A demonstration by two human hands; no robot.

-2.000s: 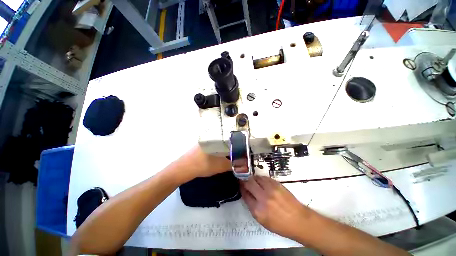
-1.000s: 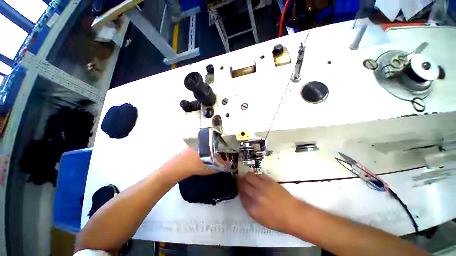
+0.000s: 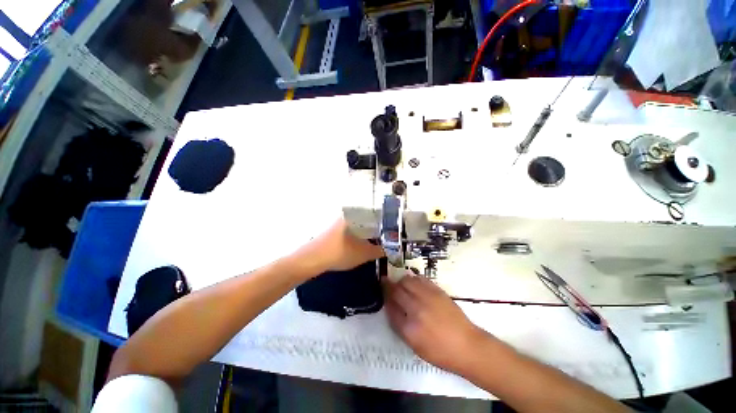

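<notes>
A black fabric pouch (image 3: 339, 292) lies on the white table, its right edge under the head of the off-white sewing machine (image 3: 484, 193). A thin shiny zipper line shows along its lower edge. My left hand (image 3: 343, 246) rests at the pouch's top edge, its fingertips hidden behind the machine head. My right hand (image 3: 421, 316) is at the pouch's right edge, fingers bent close to the needle area. The presser foot and needle are hidden by the head and the lever guard (image 3: 392, 230). Whether either hand pinches the fabric is hard to tell.
A black panel (image 3: 202, 165) lies at the table's upper left. Another black pouch (image 3: 156, 297) lies near the left edge, beside my left forearm. A blue bin (image 3: 101, 262) stands left of the table. Thread snips (image 3: 575, 300) with a dark cord lie at the right.
The camera view has shifted and tilted. Both hands stay at the pouch by the machine head, with little visible movement of the pouch.
</notes>
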